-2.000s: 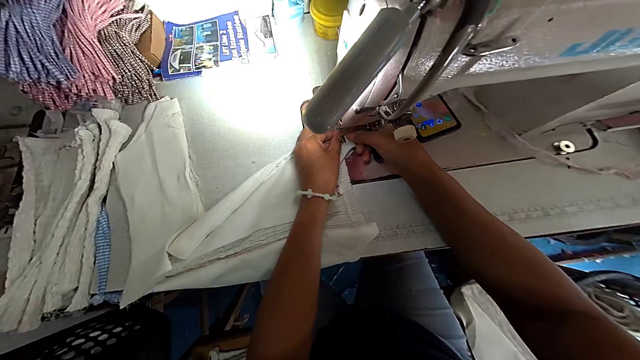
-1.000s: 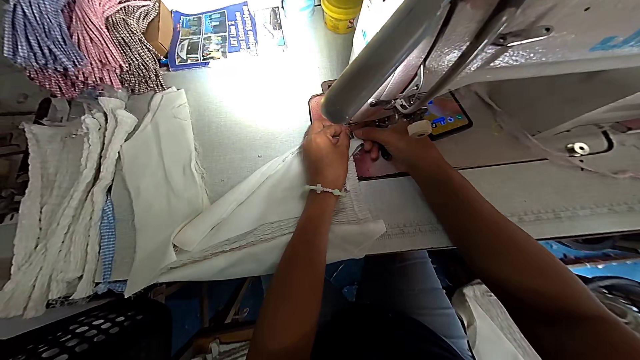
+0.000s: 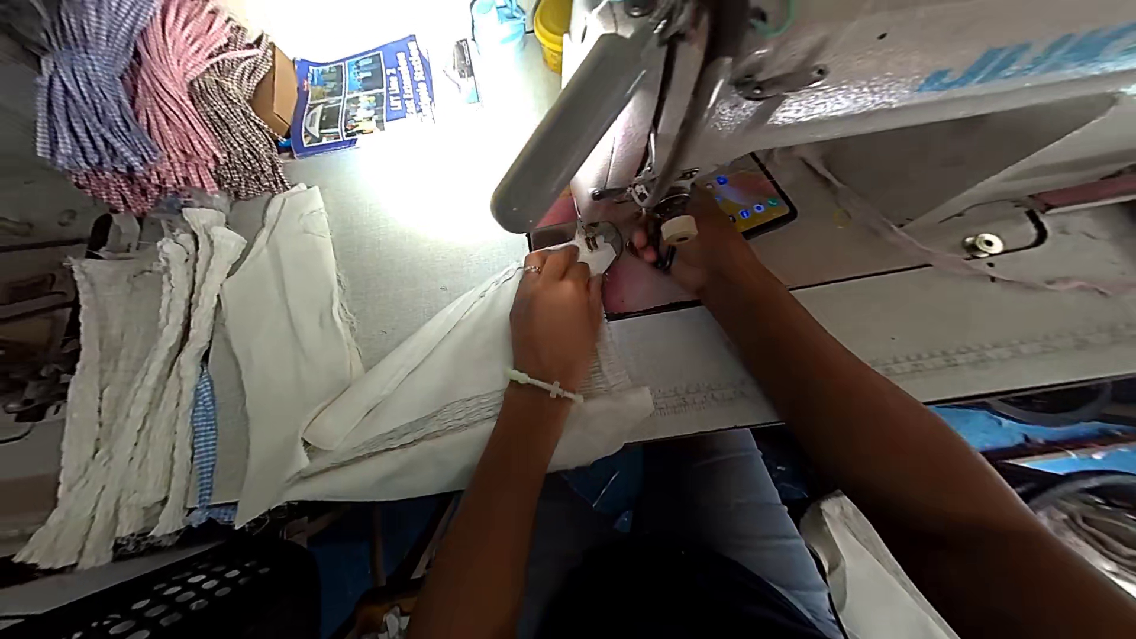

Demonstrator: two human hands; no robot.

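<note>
My left hand (image 3: 557,306) grips the edge of a white gathered fabric piece (image 3: 435,382), just in front of the presser foot (image 3: 592,238) of a sewing machine (image 3: 852,71). The fabric's tip lies beneath the foot. Near the needle area, my right hand (image 3: 697,244) is closed around a small dark tool, perhaps thread snips, whose black handle (image 3: 666,256) shows between the fingers. A cream round piece (image 3: 680,230) sits at that hand. The tool's blades cannot be made out.
A phone (image 3: 750,200) with its screen lit lies behind my right hand. White fabric pieces (image 3: 288,328) are at the left, below bundles of checked strips (image 3: 93,89). A printed leaflet (image 3: 359,93) and a yellow container (image 3: 552,34) are at the back. The machine's arm overhangs the right side.
My right hand has moved right, away from my left hand and the presser foot. My left hand stays on the white fabric, whose tip now shows under the foot.
</note>
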